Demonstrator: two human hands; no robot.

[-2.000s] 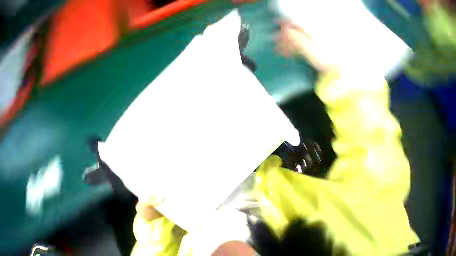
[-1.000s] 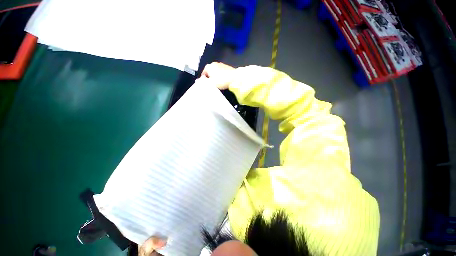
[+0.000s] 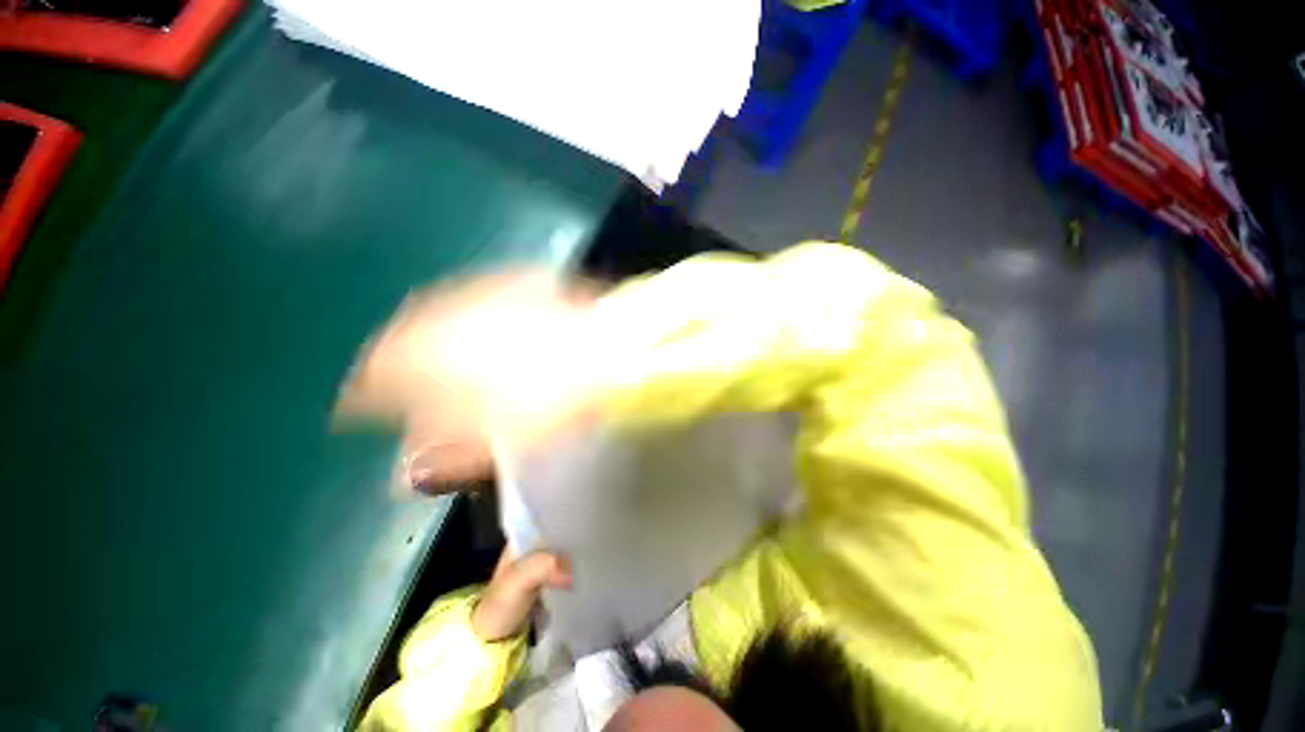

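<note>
A white foam-covered piece [image 3: 644, 501] is tilted close in front of my body, partly behind my right forearm. My left hand [image 3: 518, 586] grips its lower left edge, with the thumb on its face. My right hand [image 3: 465, 365] is strongly blurred and reaches across the upper left edge of the piece, over the green bench. A small shiny spot shows at its lower fingers; I cannot tell whether it is a held clip. What lies inside the foam is hidden.
A fanned stack of white foam sheets [image 3: 573, 65] lies at the far end of the green bench [image 3: 215, 386]. Orange trays [image 3: 179, 50] stand at the upper left. Blue pallets [image 3: 809, 86], a yellow floor line and stacked red-and-white goods [image 3: 1131, 129] are on the right.
My right hand has left the piece's far corner and swung left across it. The piece has turned and drawn in towards my body. The black clip at its left corner no longer shows.
</note>
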